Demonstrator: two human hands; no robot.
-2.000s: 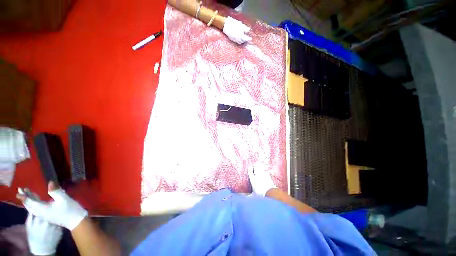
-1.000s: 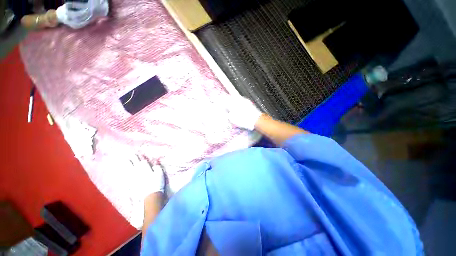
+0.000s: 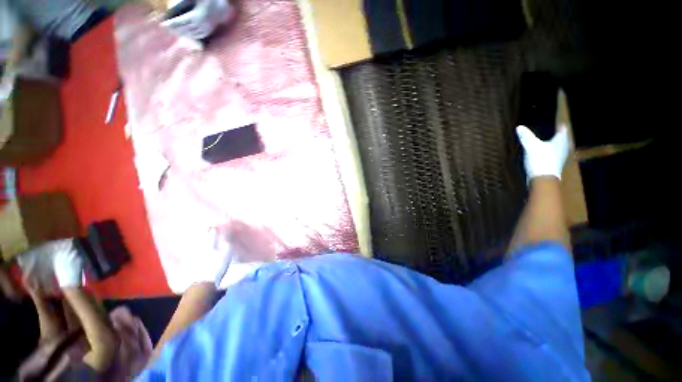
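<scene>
My right hand [image 3: 544, 153], in a white glove, is on the near end of a black box-shaped part [image 3: 537, 104] over the mesh conveyor, thumb and fingers on either side of it. The part lies beside a brown cardboard sheet [image 3: 573, 190]; its far end fades into the dark. My left hand [image 3: 217, 260], also in a white glove, is low on the pink bubble wrap [image 3: 284, 89] with nothing visible in it; its fingers are washed out by glare. A black block [image 3: 233, 143] with a thin pale line lies mid-table.
The mesh conveyor [image 3: 411, 157] carries more black parts [image 3: 449, 22] at the far end. At left, another person's gloved hands [image 3: 69, 267] are beside dark parts [image 3: 108, 250] on the red cover [image 3: 93, 179], near cartons [image 3: 48, 220]. A blurred gloved hand [image 3: 198, 19] is at the top; a marker [image 3: 113, 107] lies left.
My right hand has moved from the table's right edge out over the conveyor and onto a black part. My left hand stays on the wrap. The view has turned.
</scene>
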